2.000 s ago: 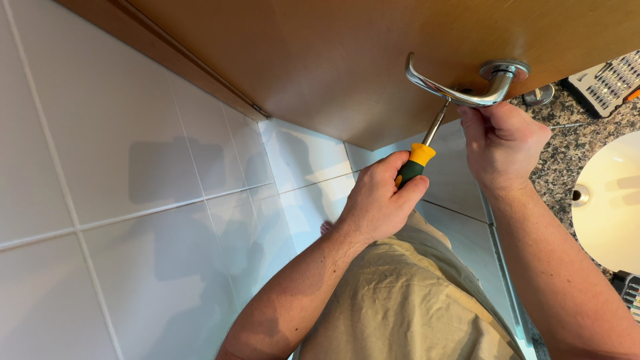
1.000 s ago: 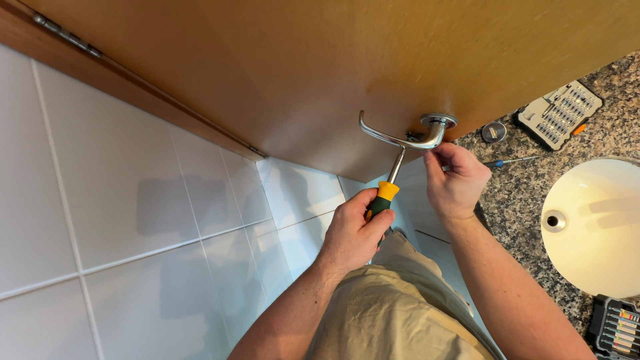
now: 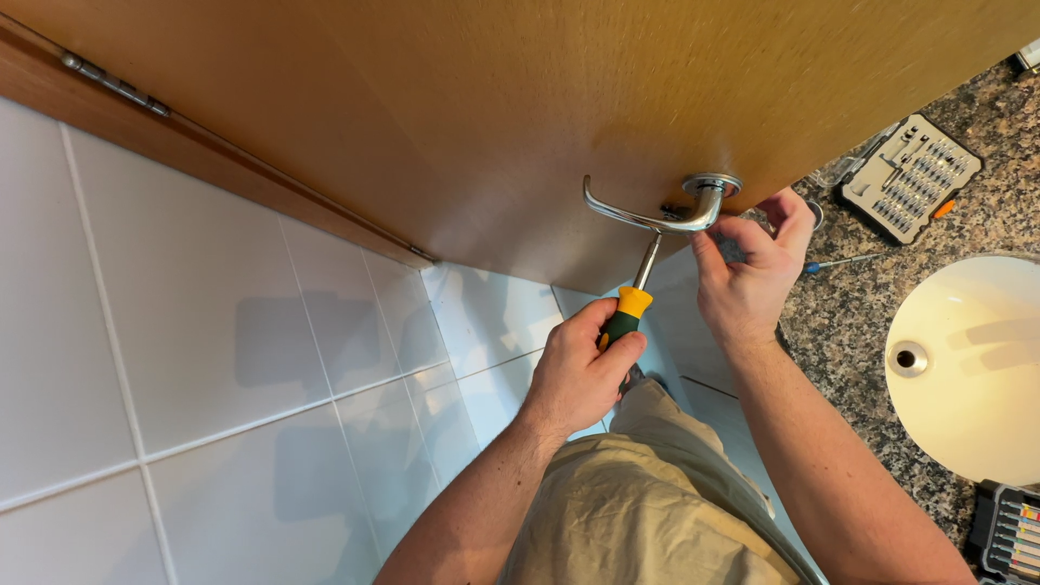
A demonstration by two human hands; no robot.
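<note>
My left hand (image 3: 585,366) grips the green and yellow handle of a screwdriver (image 3: 632,305). The shaft points up, and its tip meets or lies just behind the underside of a chrome lever door handle (image 3: 650,218). The lever comes out of a round rose (image 3: 712,185) on a brown wooden door (image 3: 487,106). My right hand (image 3: 751,268) is at the base of the lever, near the door's edge, thumb by the metal and fingers bent. Whether it holds something small cannot be seen.
A granite counter (image 3: 845,317) on the right carries a bit set case (image 3: 910,179), a small blue-handled screwdriver (image 3: 841,262), a second bit case (image 3: 1011,532) and a round basin (image 3: 975,374). A tiled wall (image 3: 211,349) stands left, beside a door hinge (image 3: 115,83).
My right hand has shifted from below the lever's neck toward the door's edge, its fingers now more spread. The screwdriver stays in my left hand at the lever. The view has swung somewhat.
</note>
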